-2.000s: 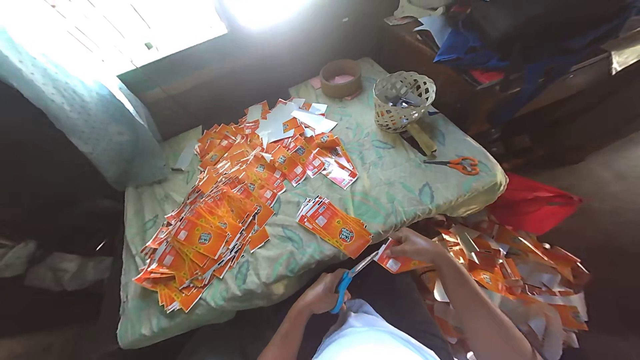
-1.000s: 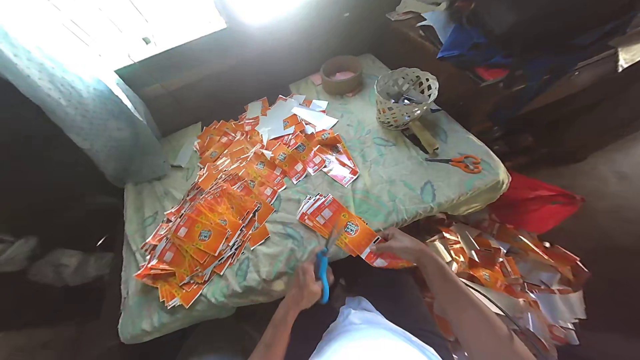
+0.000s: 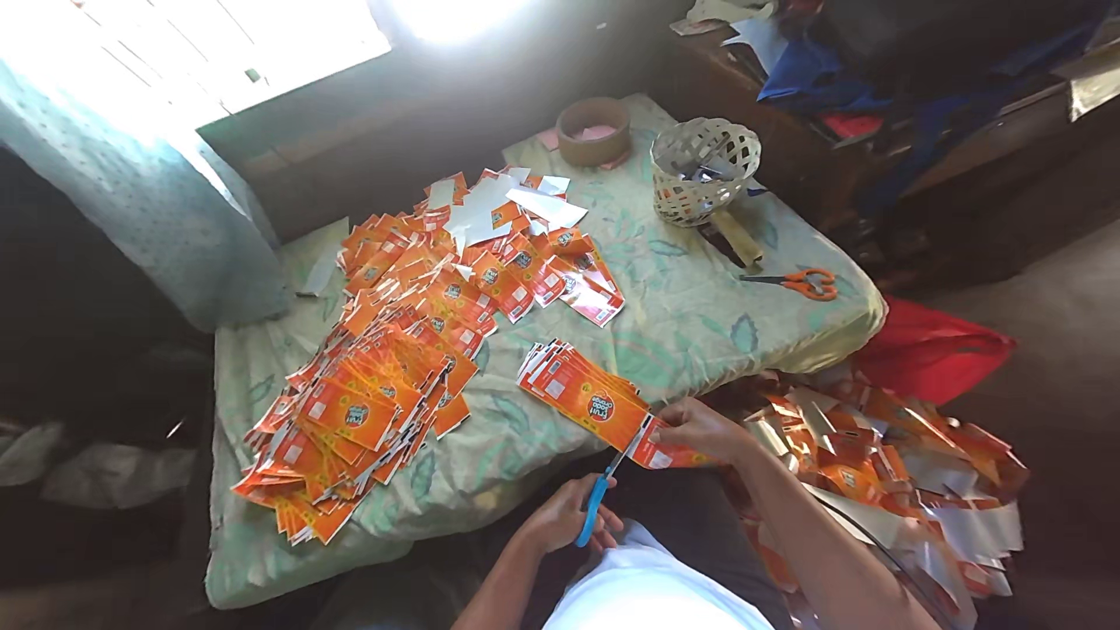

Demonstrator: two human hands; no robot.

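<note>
My left hand is closed on the blue handles of a pair of scissors, whose blades meet an orange printed strip. The strip is pinched in my right hand at the table's front edge. Beside the blades lies a small stack of orange printed labels, its right end close to my right fingers. A large heap of similar orange pieces spreads over the left of the cloth-covered table.
Orange-handled scissors, an open-weave basket and a brown round container stand or lie at the back right. White paper pieces top the heap. Many orange and white strips are piled below the table, near red cloth.
Two seconds ago the blades were at the strip, left of my right hand; one second ago they pointed up at the stack. Now they are at the strip again, and my right hand has shifted slightly.
</note>
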